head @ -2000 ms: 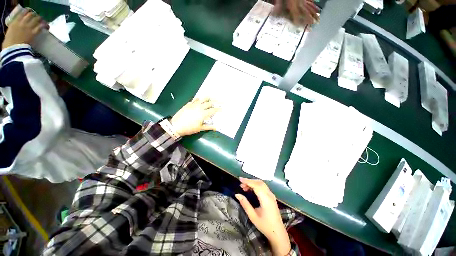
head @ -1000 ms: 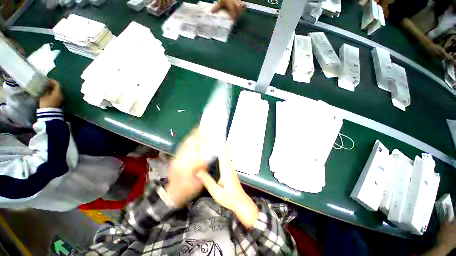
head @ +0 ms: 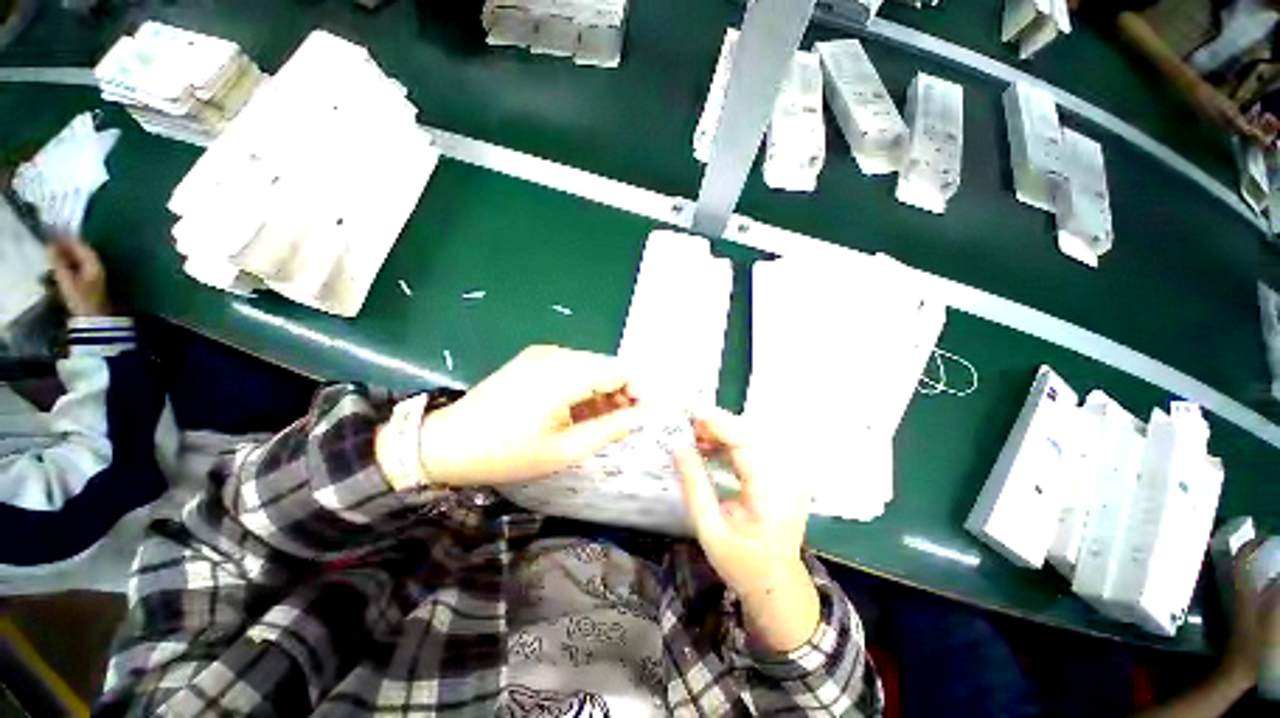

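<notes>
My left hand [head: 541,421] is in front of me at the table edge, its fingertips on a thin white label sheet [head: 604,484] that hangs low and bends over the edge. My right hand [head: 744,491] is close beside it, thumb and fingers near together at the sheet's right part; whether a label is between them is too small to tell. A stack of flat white cartons [head: 677,316] lies just beyond the hands, its near end hidden by them. A looser stack of flat cartons [head: 842,365] lies to its right, partly behind my right hand.
A fanned carton stack [head: 302,175] and smaller pile [head: 176,77] are at left. White slivers [head: 473,295] lie on the green table [head: 534,239]. A metal post [head: 751,119] stands on the rail. A rubber band [head: 952,373] and made-up boxes [head: 1102,498] are at right. Neighbours' hands show both sides.
The white sheet has gone from the table into my left hand and now lies low at the edge. My right hand has come up to it. The view has shifted.
</notes>
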